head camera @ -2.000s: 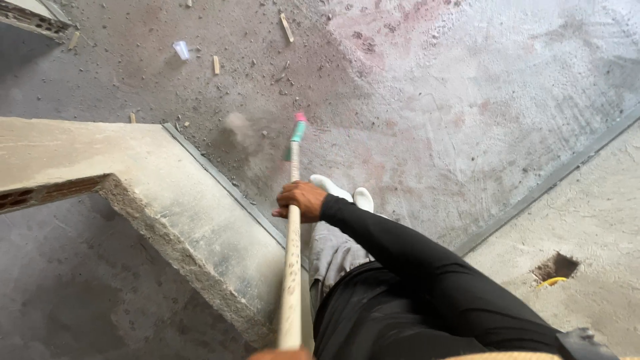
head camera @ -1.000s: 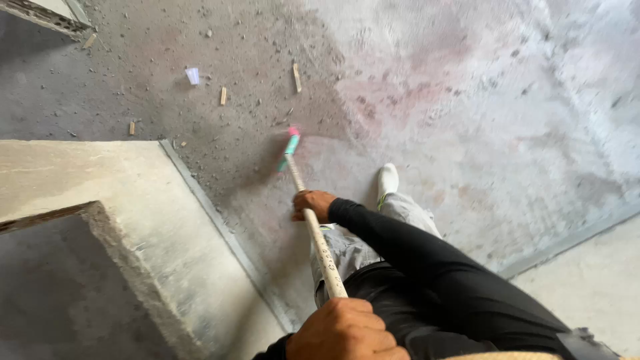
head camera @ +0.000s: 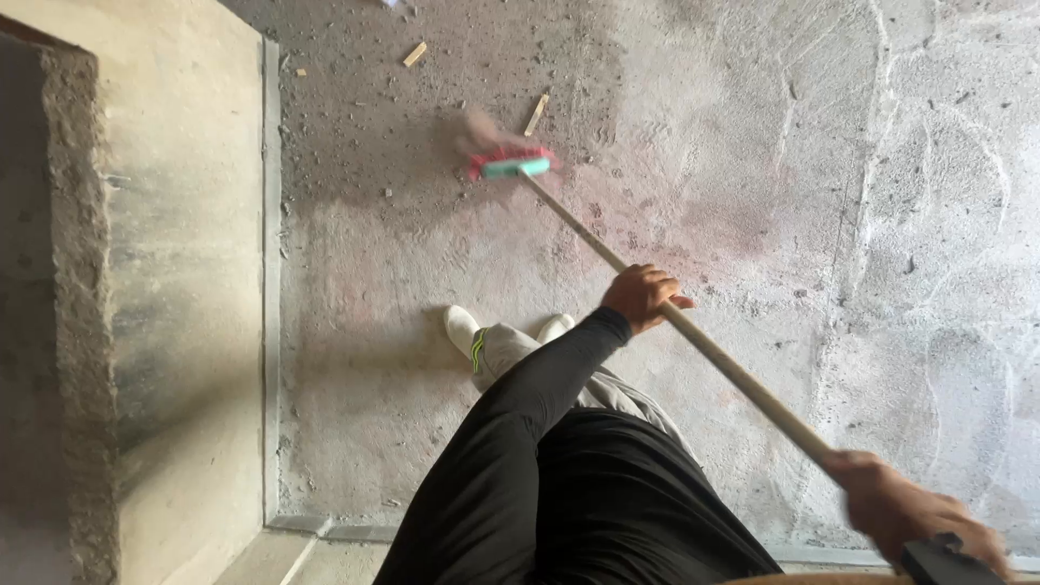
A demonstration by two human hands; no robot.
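Observation:
A push broom with a teal head point(head camera: 517, 167), red bristles and a long pale wooden handle point(head camera: 747, 382) slants across the view. The bristles are at the dusty concrete floor, blurred, with a puff of dust beside them. My left hand point(head camera: 646, 298) is closed around the middle of the handle. Near the lower right, my right hand point(head camera: 910, 504) grips the handle's upper end; it is blurred, and a dark object partly covers its wrist. A small wood strip point(head camera: 537, 114) lies just beyond the broom head.
A second wood strip point(head camera: 415, 54) and scattered grit lie on the floor toward the top. A rough-edged concrete wall point(head camera: 187, 244) stands at the left, with a grey strip point(head camera: 271, 284) along its base. My feet in white footwear point(head camera: 461, 329) are on the floor below the broom head.
My hands have traded places on the handle: the right was on the middle and the left at the upper end; now it is reversed. The handle slants the other way. The view has turned.

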